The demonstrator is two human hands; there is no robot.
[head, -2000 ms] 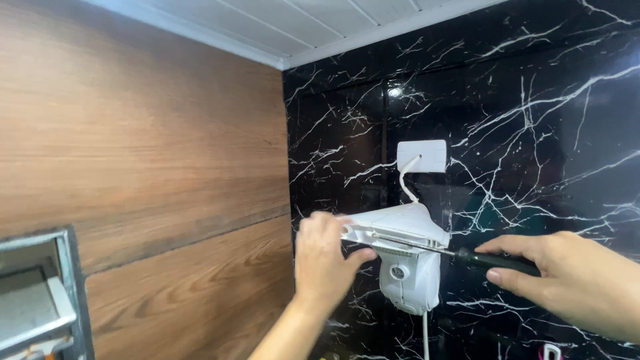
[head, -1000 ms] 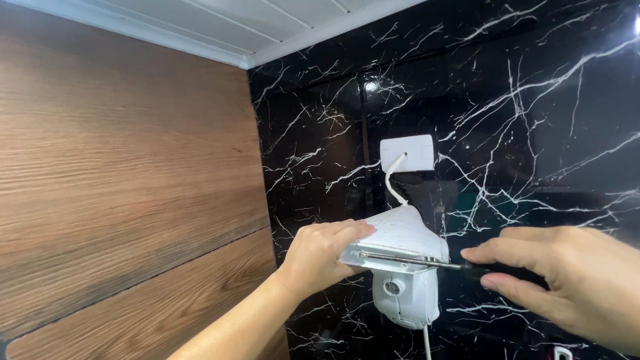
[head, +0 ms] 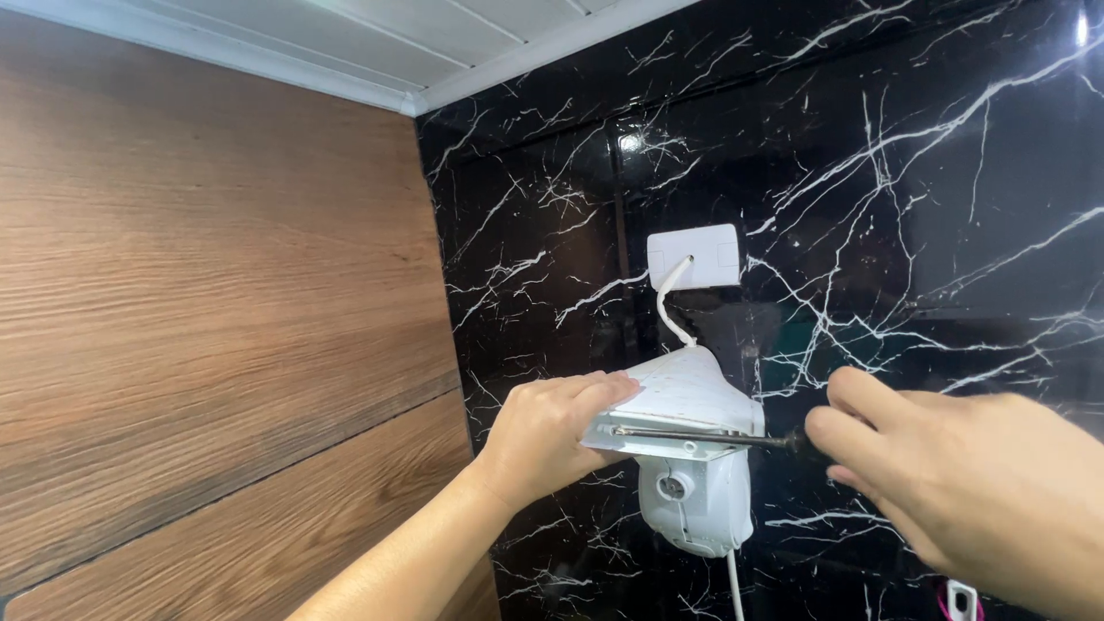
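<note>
A white plastic wall-mounted housing (head: 699,392) hangs on the black marbled wall, its lower body (head: 703,509) showing a round socket. My left hand (head: 561,431) grips the left edge of the housing, fingers on top and the thumb hidden below. My right hand (head: 940,466) is closed around the dark handle of a screwdriver. The screwdriver's metal shaft (head: 690,435) lies across the housing's open slot, with its tip near the left end by my left hand. Most of the handle is hidden by my fingers.
Above the housing is a white outlet cover plate (head: 716,259), with a white cable (head: 664,306) running down to the housing. Another white cable (head: 735,586) hangs below. A wood-grain wall (head: 216,259) stands at left, under a white panelled ceiling. A small white object (head: 960,599) is at bottom right.
My right hand has changed its hold on the screwdriver handle; its fingers are now more curled. My left hand stays on the housing. The view has shifted to the right since the oldest frame.
</note>
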